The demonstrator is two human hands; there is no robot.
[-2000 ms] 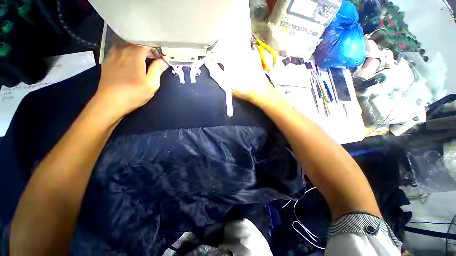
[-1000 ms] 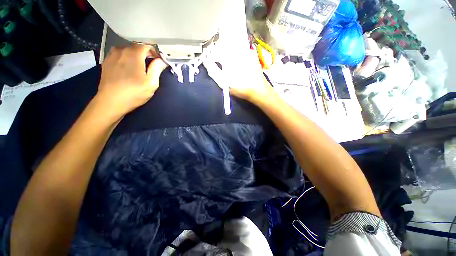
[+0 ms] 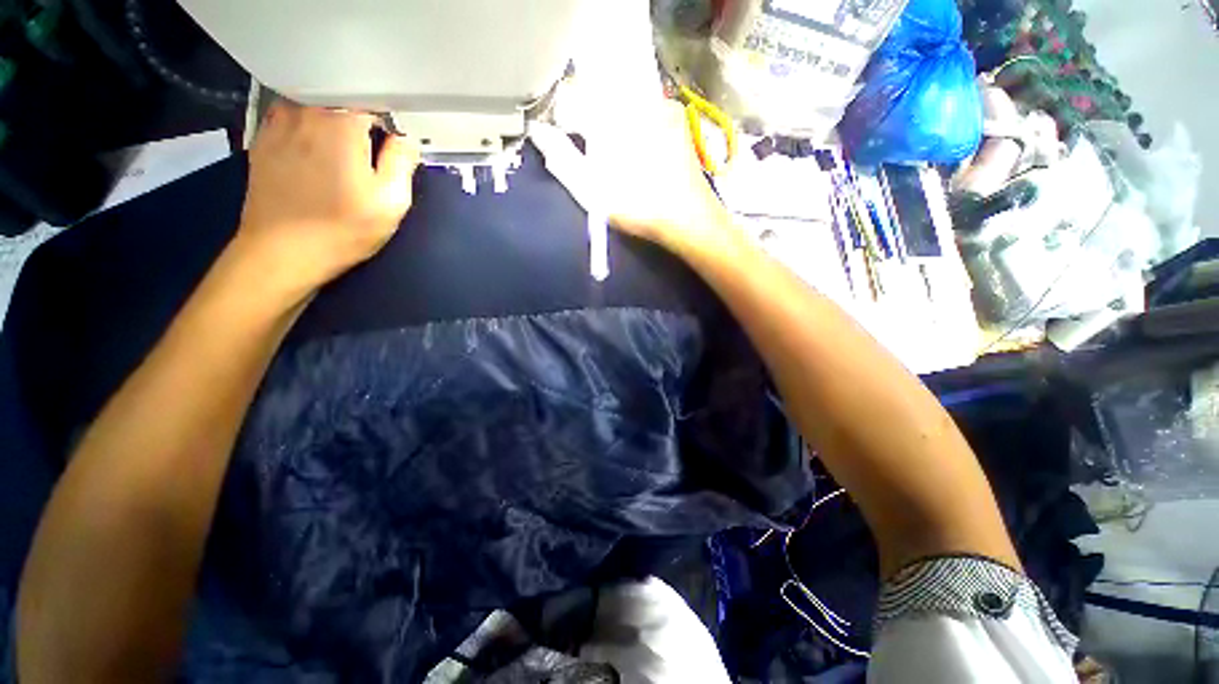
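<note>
A dark navy garment lies under the off-white sewing machine head, its shiny wrinkled lining spread nearer me. The presser foot area shows just below the head, over the smooth cloth. My left hand rests on the cloth left of the foot, thumb toward it; its fingertips are hidden by the head. My right hand is on the cloth right of the foot, washed out by glare. A slim white stick sticks out below my right palm, held in that hand.
Yellow-handled scissors lie right of my right hand. Pens and small tools lie on the white tabletop. Behind right are a white box and a blue plastic bag. A paper sheet is at left. A dark pile with white cords is lower right.
The machine head, my left hand and the cloth appear slightly higher and further left in the picture. Both hands stay on the cloth beside the foot, and the white stick remains in my right hand.
</note>
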